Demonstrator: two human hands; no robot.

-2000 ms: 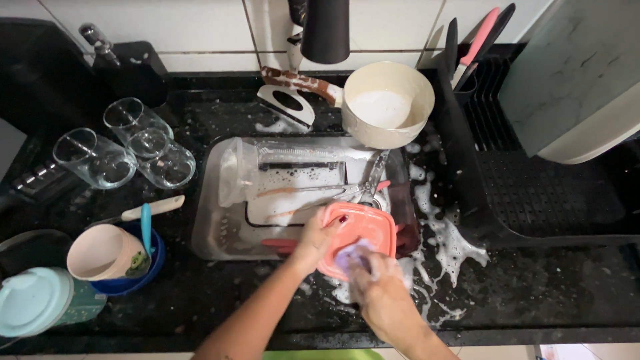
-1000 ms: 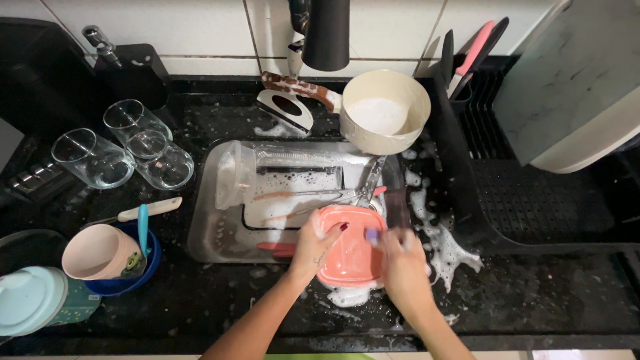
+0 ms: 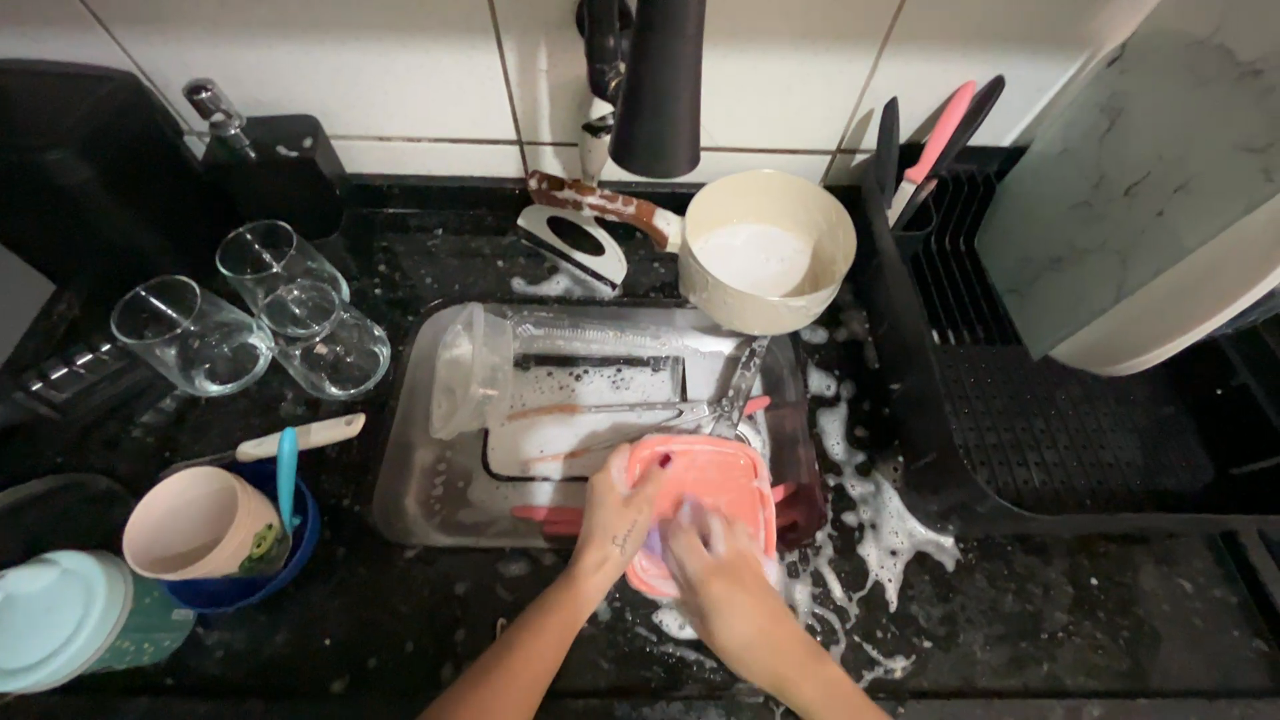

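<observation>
My left hand (image 3: 612, 510) grips the left edge of a square coral plastic container or lid (image 3: 725, 475), thumb on its inner face. My right hand (image 3: 708, 555), blurred, presses a purple sponge or cloth (image 3: 655, 545) against that face; the fingers partly hide it. Suds coat the coral piece, which is held over the front edge of the sink. Behind it in the sink lie a large clear plastic container (image 3: 410, 480), a smaller clear container (image 3: 470, 375), metal tongs or similar utensils (image 3: 740, 385) and a red-handled item (image 3: 545, 515), partly hidden.
A cream saucepan (image 3: 765, 300) stands behind the sink under a black faucet (image 3: 657, 90). Glasses (image 3: 190, 340), a pink cup (image 3: 180, 520) in a blue bowl (image 3: 305, 560) and a lidded container (image 3: 60, 610) stand left. Right is a black dish rack (image 3: 920, 430) with knives and boards. Foam (image 3: 895, 530) covers part of the counter.
My right hand has moved left and down over the coral piece with the purple sponge or cloth. My left hand still holds its left side.
</observation>
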